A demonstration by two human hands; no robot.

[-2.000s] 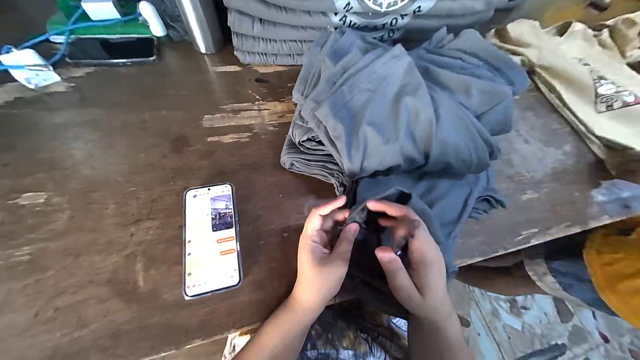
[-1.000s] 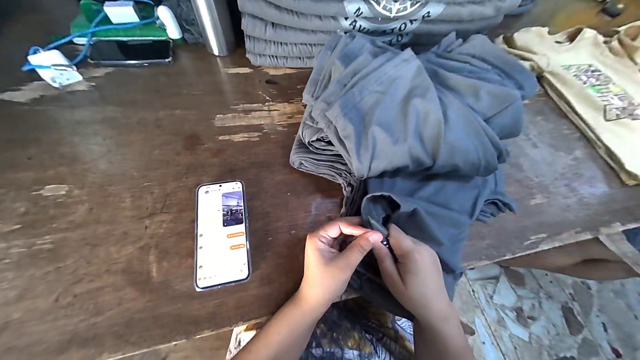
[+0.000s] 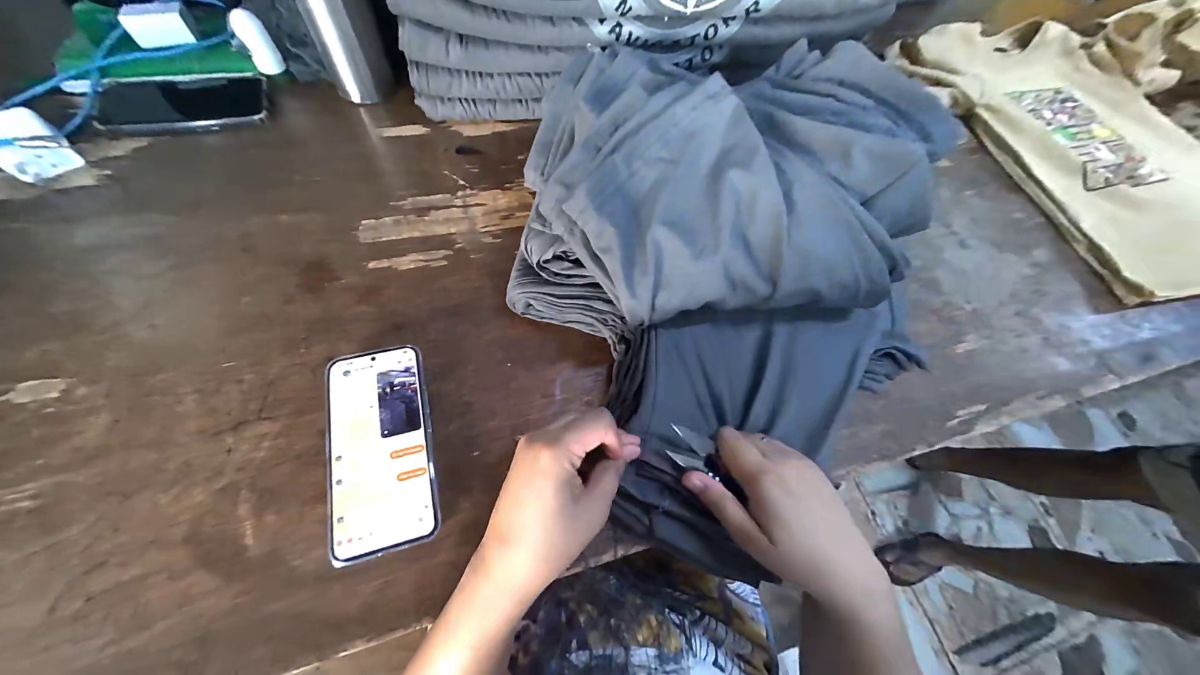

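A heap of grey fabric garments (image 3: 731, 187) lies on the wooden table, its lower part hanging over the front edge. My right hand (image 3: 783, 511) holds small thread snips (image 3: 694, 450) over this lower part, their two blades apart and pointing left. Just left of the blades is my left hand (image 3: 572, 478), its thumb and index finger pinched together at the edge of the grey cloth. Whether a thread or a bit of cloth is between those fingertips cannot be told.
A lit smartphone (image 3: 382, 455) lies left of my hands. Behind are a stack of folded grey shirts (image 3: 487, 56), a metal cylinder (image 3: 342, 47) and a dark phone (image 3: 183, 101) by blue cable. Beige shirts (image 3: 1116, 159) lie right. A person's bare legs (image 3: 1050, 558) show beyond the table edge.
One second ago my hands were together at a raised fold of the grey cloth. They are now apart, the fold lies lower, and the snips' blades show plainly. A person's legs have come into view at right.
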